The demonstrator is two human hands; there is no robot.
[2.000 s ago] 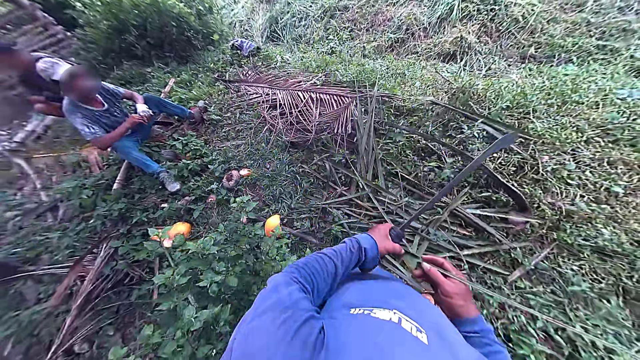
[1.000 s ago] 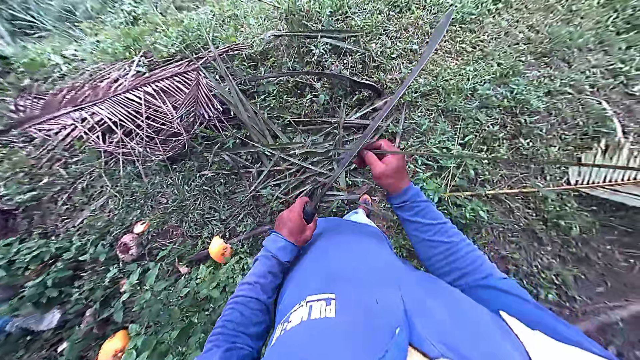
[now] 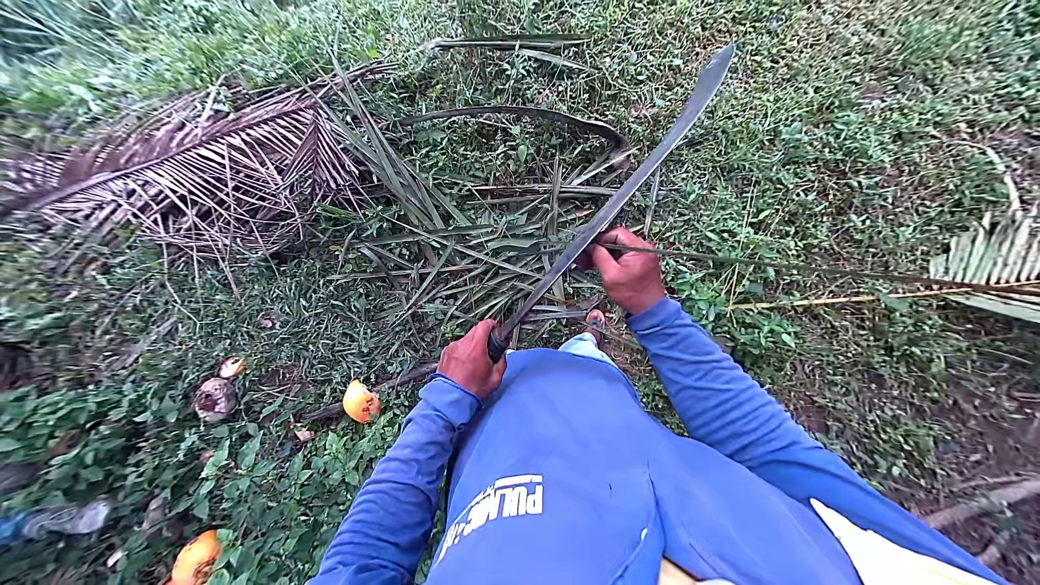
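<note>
My left hand [image 3: 473,360] is closed round the black handle of a machete [image 3: 621,197], whose long dark blade slants up and to the right. My right hand [image 3: 627,268] pinches a thin palm leaf strip [image 3: 772,264] close to the middle of the blade; the strip runs off to the right edge. Whether the blade touches the strip is not clear. Cut green palm leaflets [image 3: 455,252] lie in a loose heap on the grass beyond my hands.
A dry brown palm frond [image 3: 211,154] lies at the upper left. Orange husk pieces [image 3: 361,401] and a round brownish husk [image 3: 214,399] are on the ground at the left. Part of a pale frond [image 3: 995,256] shows at the right edge. A person's shoe is at the lower left.
The view has swung right since two seconds ago, and the seated people seen then are out of frame. Since one second ago, both hands keep about the same place, with the machete still in the left.
</note>
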